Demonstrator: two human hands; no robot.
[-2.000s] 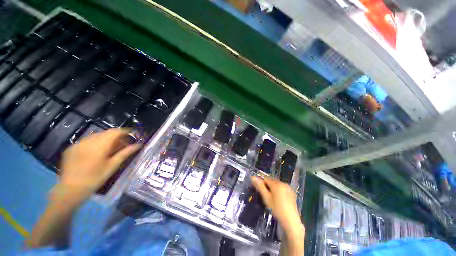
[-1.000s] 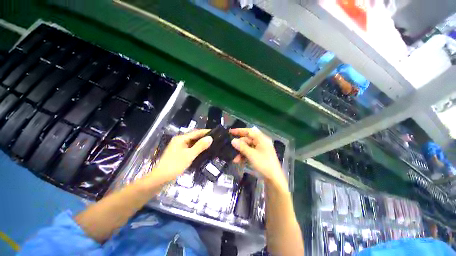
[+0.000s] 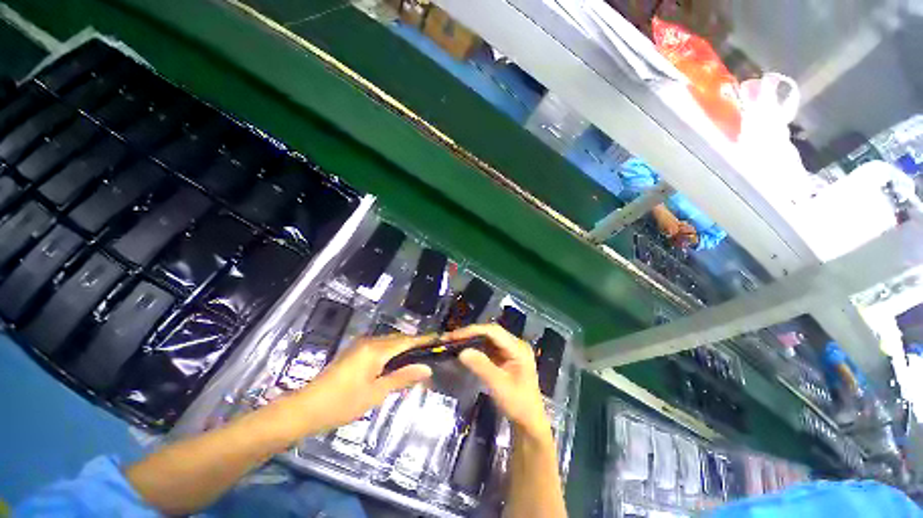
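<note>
A black handset (image 3: 435,353) is held edge-on between both hands over the clear blister tray (image 3: 404,493). My left hand (image 3: 366,376) grips its left end and my right hand (image 3: 498,369) grips its right end, thumbs on the near side. A small yellow mark shows on its edge. Whether a cover is fully seated on it cannot be told. Several black units lie in the clear tray's pockets, such as the handset (image 3: 373,257) at the upper left and one with a white label (image 3: 314,342).
A large black blister tray (image 3: 123,265) holding black covers lies left. The green conveyor (image 3: 334,121) runs behind the trays. A white metal frame (image 3: 698,319) crosses at the right. Another clear tray with pale parts (image 3: 663,455) is lower right. A person's hand (image 3: 673,225) shows beyond the frame.
The hands have come lower, and the handset has turned from its face showing to edge-on. Two seconds ago my left hand was at the black tray and my right at the clear tray.
</note>
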